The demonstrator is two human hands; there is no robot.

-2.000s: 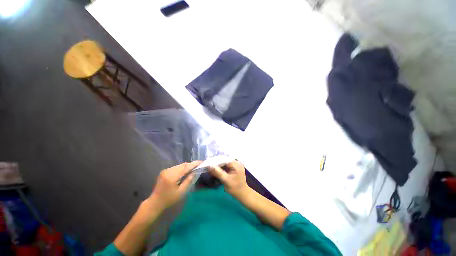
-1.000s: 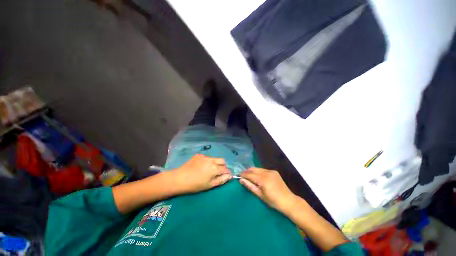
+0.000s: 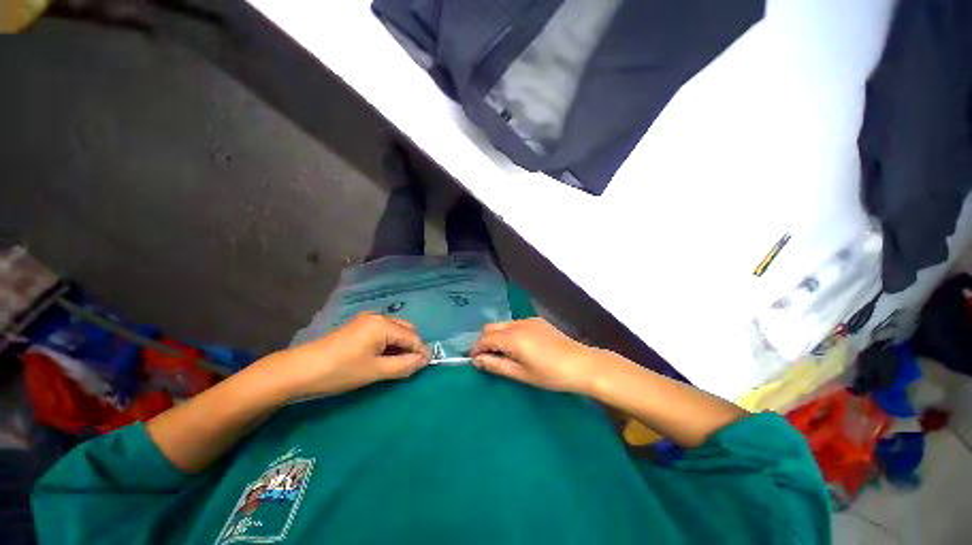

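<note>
A clear poly bag (image 3: 416, 290) with printed text and small symbols hangs flat in front of my green shirt. My left hand (image 3: 389, 349) pinches the white strip at the bag's near edge with its fingertips. My right hand (image 3: 530, 353) pinches the same strip a short way to the right. The strip (image 3: 452, 361) shows between the two hands. A folded dark garment (image 3: 640, 85) with a light grey inside part lies on the white table above the hands, apart from them.
The white table's (image 3: 650, 245) edge runs diagonally beside me. Snips (image 3: 772, 254) lie near a stack of empty bags (image 3: 815, 295). A dark garment heap (image 3: 919, 138) lies at the right. Yellow cloth (image 3: 799, 381) and red plastic bags (image 3: 839, 436) are below. More crumpled bags (image 3: 64, 389) are at the left.
The view has tilted down from the table. The bag now hangs lower against my body. Since one second ago, my hands have moved slightly apart along its edge strip.
</note>
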